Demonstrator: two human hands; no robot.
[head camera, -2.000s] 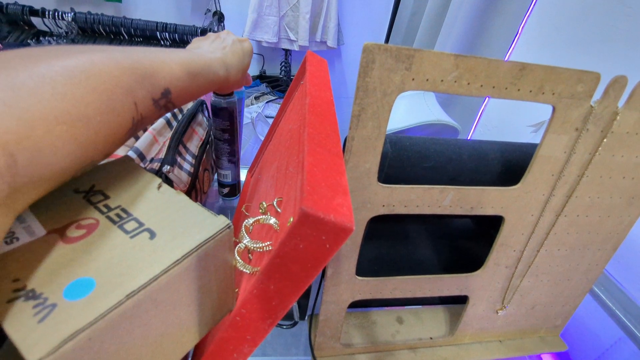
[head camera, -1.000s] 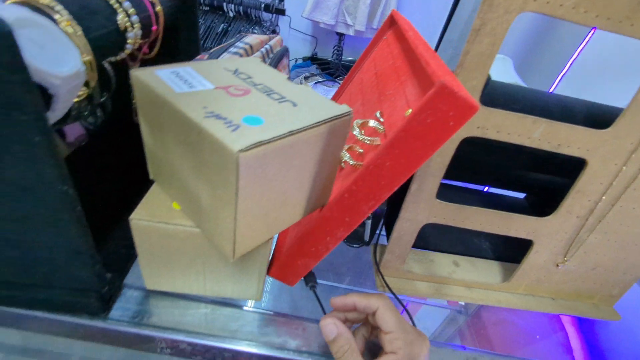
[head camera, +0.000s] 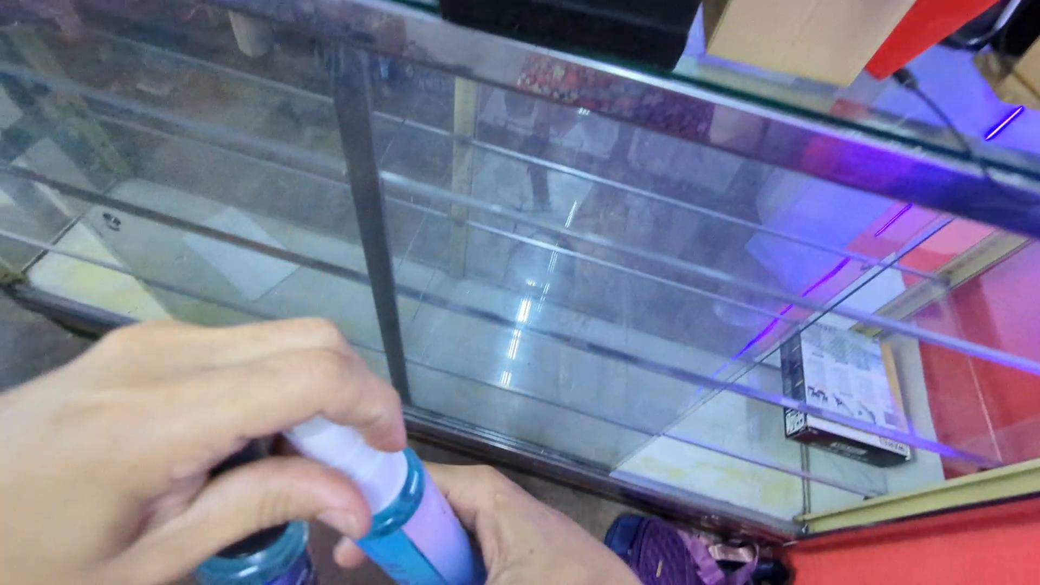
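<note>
My left hand (head camera: 219, 431) reaches in from the lower left, thumb and fingers closed around the white cap (head camera: 353, 459) of a blue-and-pink bottle (head camera: 426, 528). Behind the bottle, my right hand (head camera: 528, 528) wraps around its body at the bottom centre. A second bottle (head camera: 260, 556), dark with a teal rim, stands below my left palm at the bottom edge, close beside the first. What supports this second bottle is hidden.
A glass display case (head camera: 520, 244) with metal rails fills the view. Inside, a printed box (head camera: 849, 390) lies at the lower right. Cardboard (head camera: 800, 36) and a red tray (head camera: 926, 32) rest on top. Something purple (head camera: 670, 548) lies near the case's base.
The view has swung down from the countertop to the case's glass front. Both hands are now together at the blue-and-pink bottle; one second ago only one hand showed, without a bottle.
</note>
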